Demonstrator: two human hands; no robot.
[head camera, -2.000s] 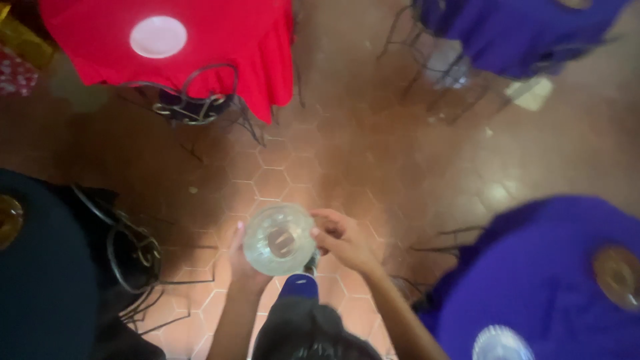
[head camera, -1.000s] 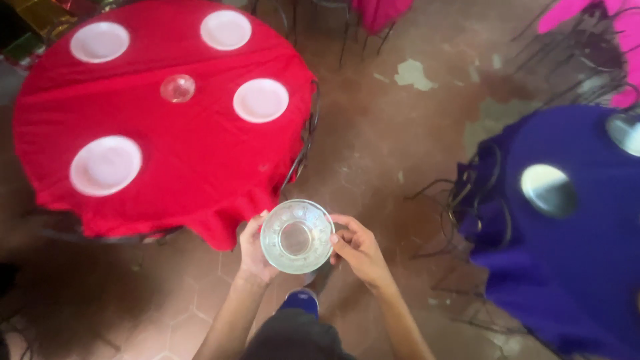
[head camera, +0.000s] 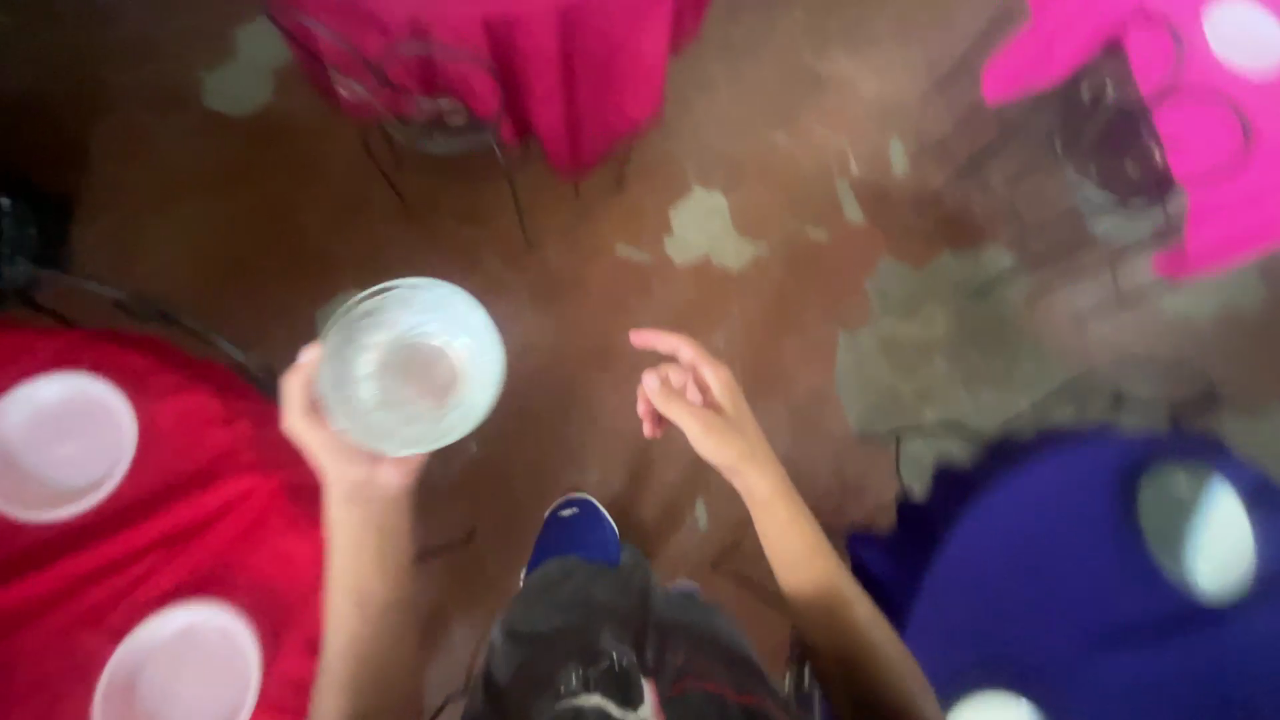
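Note:
My left hand (head camera: 340, 430) grips a clear glass bowl (head camera: 412, 368) by its left and lower rim, held out over the tiled floor. The bowl may be a stack of several; blur hides this. My right hand (head camera: 695, 400) is off the bowl, to its right in mid-air, index finger stretched out and the others curled, with nothing in it. Pale plates (head camera: 65, 445) rest on the red tablecloth (head camera: 200, 540) left of my left arm.
A blue-covered table (head camera: 1050, 590) with a shiny round plate (head camera: 1196, 532) is at the lower right. Dark pink cloth (head camera: 590, 70) hangs over a table ahead, a wire-framed chair (head camera: 440, 120) beside it. A bright pink-covered table (head camera: 1215, 130) is at the upper right. The brown floor (head camera: 560, 290) has pale worn patches.
My right hand has let go of the bowl and moved away to the right; my left hand alone holds it now. The view has moved on past the red table.

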